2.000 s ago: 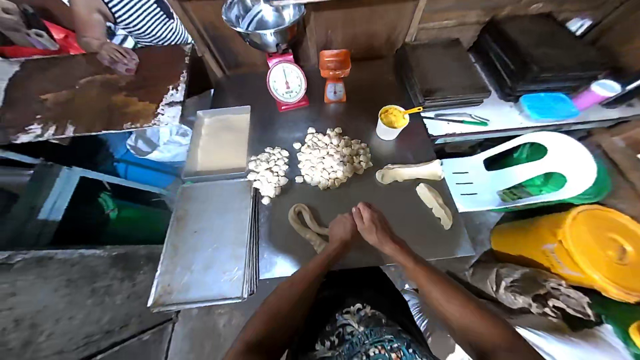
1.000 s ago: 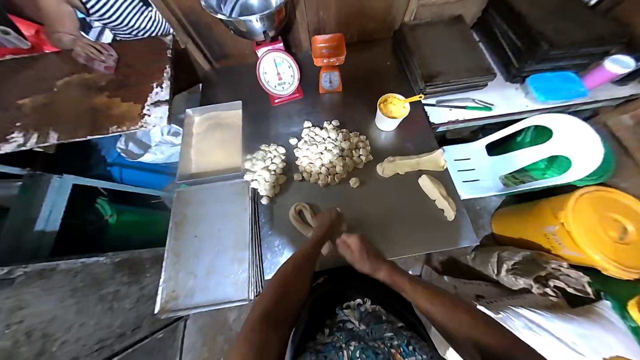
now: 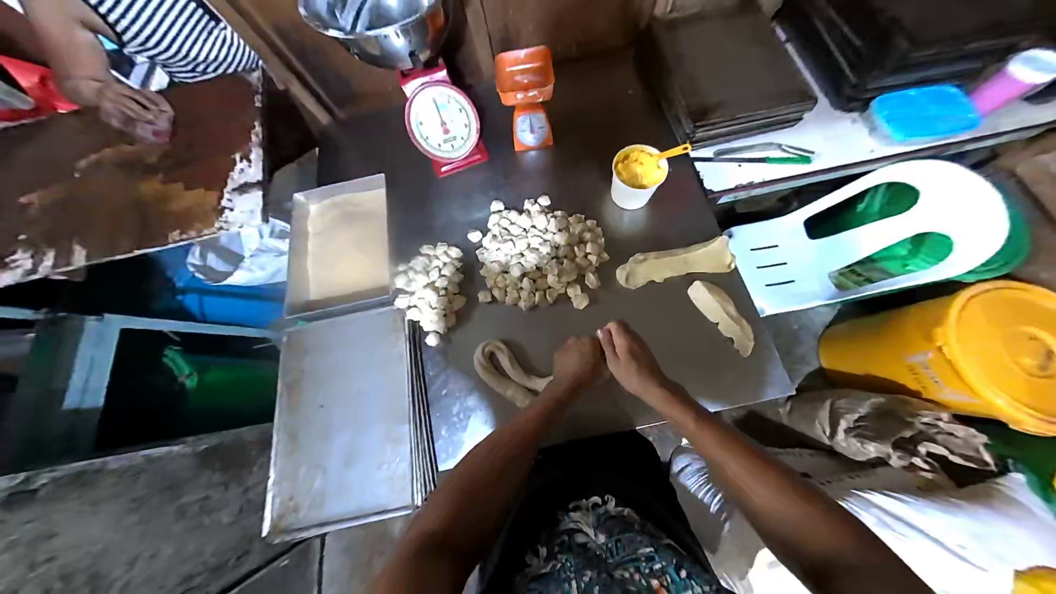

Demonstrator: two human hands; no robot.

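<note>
Close together near the front of the dark metal table (image 3: 660, 330) are my left hand (image 3: 580, 363) and my right hand (image 3: 631, 356). A looped dough rope (image 3: 505, 375) runs under my left hand, and its end is hidden there. What the fingers hold between them is too small to tell. Beyond my hands lies a large pile of small dough pieces (image 3: 540, 252), with a smaller pile (image 3: 431, 289) to its left. A flat dough strip (image 3: 676, 262) and a shorter dough piece (image 3: 722, 318) rest to the right.
Left are a tray of fine crumbs (image 3: 346, 243) and stacked metal trays (image 3: 342, 425). Behind stand a red dial scale (image 3: 444, 124), a small orange scale (image 3: 532, 124) and a cup of yellow paste (image 3: 637, 177). A white plastic chair (image 3: 874, 223) touches the right edge. Another person's hand (image 3: 136, 111) rests upper left.
My hands were apart one second ago, the left one over the dough rope, and are now together farther right. A loose dough piece seen near the large pile's lower right has gone from that spot.
</note>
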